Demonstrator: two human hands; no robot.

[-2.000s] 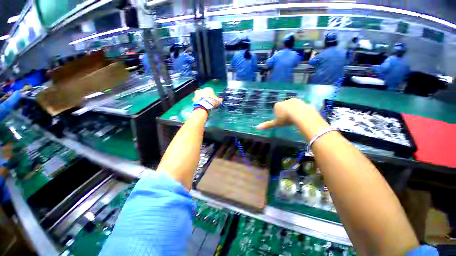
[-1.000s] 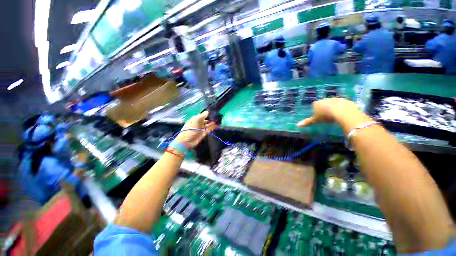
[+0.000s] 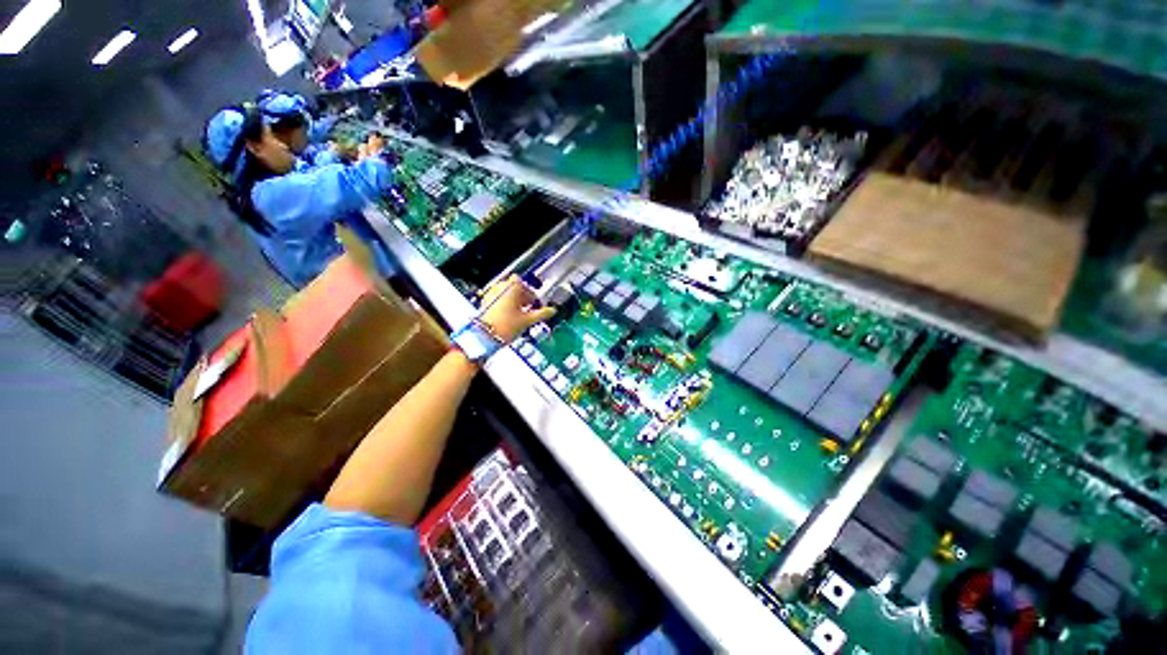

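Note:
My left hand (image 3: 512, 311) is over the left corner of a large green circuit board (image 3: 755, 448) on the line. A small black part (image 3: 530, 280) is at its fingertips. A light blue strap is on the wrist. The board carries flat grey blocks (image 3: 804, 371), smaller grey blocks and many small parts. A second board (image 3: 1024, 448) lies to the right, with a reddish-dark wound ring (image 3: 991, 612). My right hand is not in view.
White-silver parts (image 3: 790, 182) and a brown carton (image 3: 953, 250) sit on the lower shelf. A blue coiled cord (image 3: 710, 113) hangs by the shelf post. A carton with red sheets (image 3: 301, 384) stands left of the line. A black bin holds clear trays (image 3: 499, 518). A person in blue (image 3: 301, 205) works farther up.
The view has turned left and down onto the boards. My left hand has moved from the shelf edge to the board's corner, still with the black part. My right hand has left the view.

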